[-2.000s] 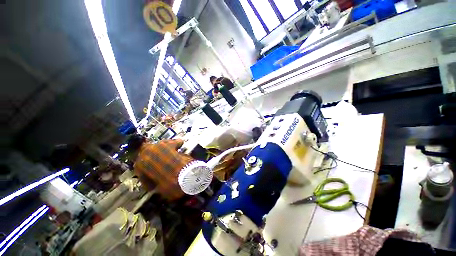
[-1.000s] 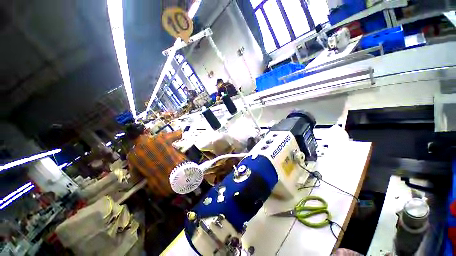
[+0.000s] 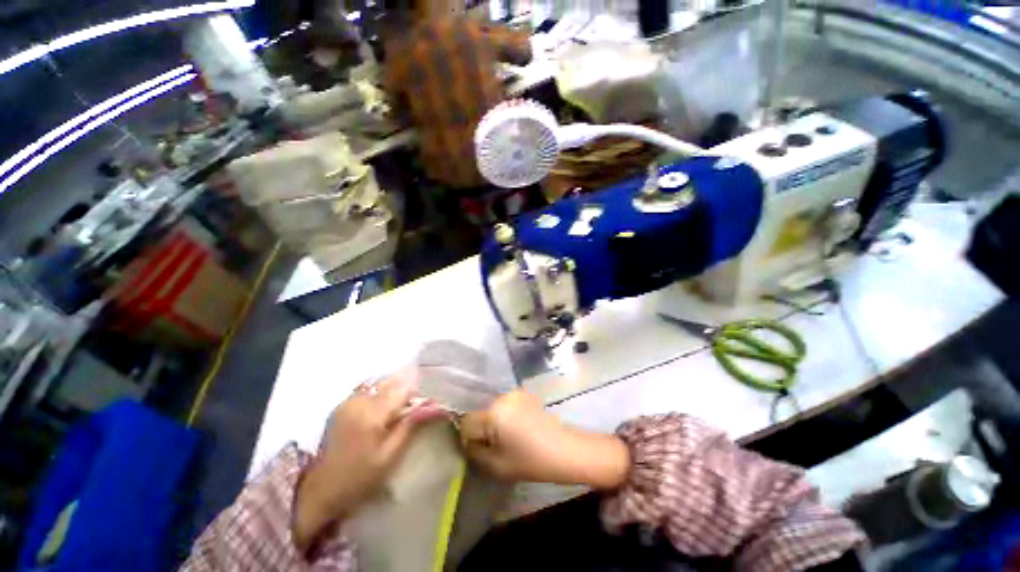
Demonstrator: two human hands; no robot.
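Note:
A beige work piece (image 3: 408,508) with a yellow edge strip (image 3: 450,512) lies at the table's front edge, left of the sewing machine (image 3: 660,223). My left hand (image 3: 364,453) grips its upper left part. My right hand (image 3: 517,439) pinches it at the top of the yellow strip; the fingertips of both hands nearly meet there. What lies between the fingertips is too small to tell. A greyish part of the piece stands up beyond the fingers. The needle area (image 3: 554,335) is beyond my hands, with no fabric seen under it.
Green-handled scissors (image 3: 758,354) lie right of the needle. A clip-on fan (image 3: 517,143) stands behind the machine. A blue crate (image 3: 112,492) is at lower left, stacked beige pieces (image 3: 324,201) beyond the table, and a flask (image 3: 951,489) at right. A person in orange plaid (image 3: 442,89) is behind.
The view has swung down and left. Both my hands and the beige piece now show; a second ago neither hand was visible. The machine appears farther right.

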